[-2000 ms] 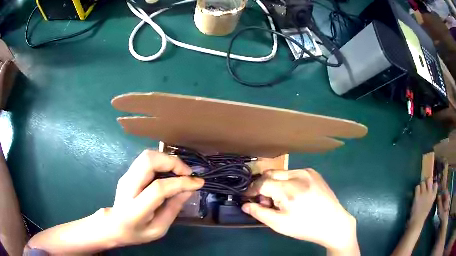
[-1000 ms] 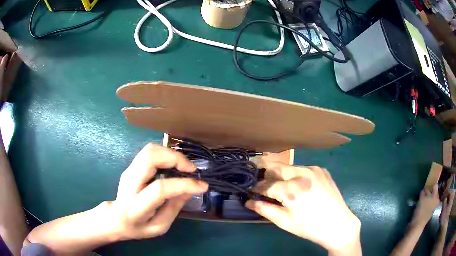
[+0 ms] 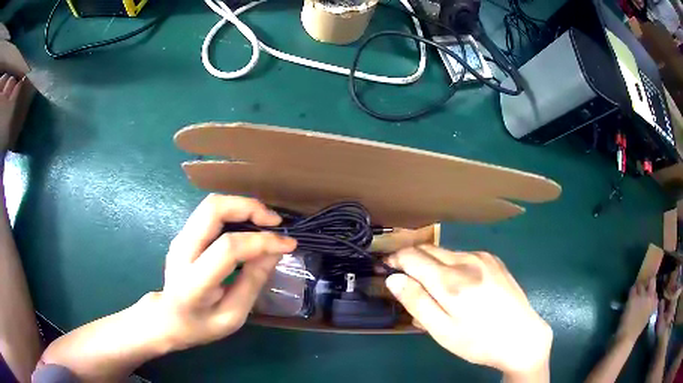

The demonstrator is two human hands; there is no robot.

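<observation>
My left hand (image 3: 225,273) pinches the left end of a coiled black cable bundle (image 3: 337,228) between thumb and fingers, over the back of the open brown mailer box (image 3: 408,238). My right hand (image 3: 464,299) is at the box's right side, its fingertips closed on the cable end (image 3: 382,263). The box lid (image 3: 359,176) stands open behind. Inside, a dark power adapter (image 3: 363,310) lies at front right with metal plug prongs (image 3: 350,283) up. An item in a clear plastic bag (image 3: 288,288) lies at front left, partly behind my left hand.
Behind the lid are a white cord (image 3: 322,69), a looped black cable (image 3: 397,118) and a tape roll (image 3: 337,21). Grey-black equipment (image 3: 550,86) stands at back right. Another person's hand (image 3: 640,299) holds a brown box at right; a hand (image 3: 11,93) shows at the left edge.
The coiled bundle has moved toward the back of the box, uncovering the adapter, prongs and bagged item. My left hand has moved slightly up; my right hand has shifted slightly right.
</observation>
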